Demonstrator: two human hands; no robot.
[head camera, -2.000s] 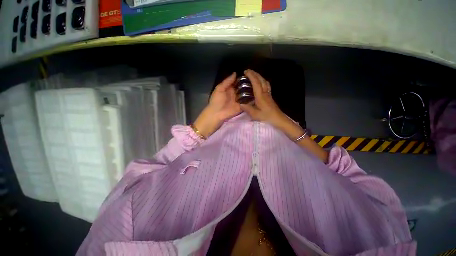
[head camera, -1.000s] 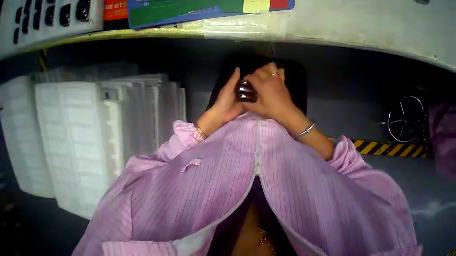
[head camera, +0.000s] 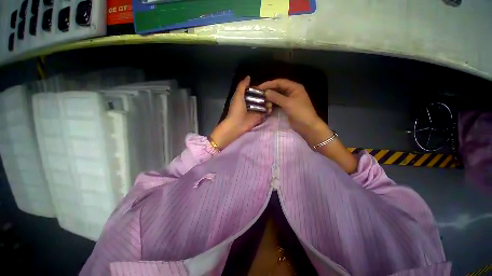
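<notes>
A short stack of dark, glossy watch cases (head camera: 255, 100) with silvery bands is held above the lap. My left hand (head camera: 238, 110) holds the stack against its palm, thumb up along the left side. My right hand (head camera: 294, 102) is at the right side of the stack, its thumb and forefinger close together at the cases' right edge. Whether its fingertips grip a case cannot be made out. Both hands are bare.
A blister tray (head camera: 97, 21) with dark units lies on the bench (head camera: 367, 32) at upper left, beside an orange-red booklet (head camera: 120, 12) and green and blue folders (head camera: 199, 17). White empty trays (head camera: 73, 156) stand below at left. A wheel-like metal ring (head camera: 433, 127) is at right.
The stack now shows clear silver bands in my left hand. My right hand has come off the top of the stack, where it covered it, to its right side.
</notes>
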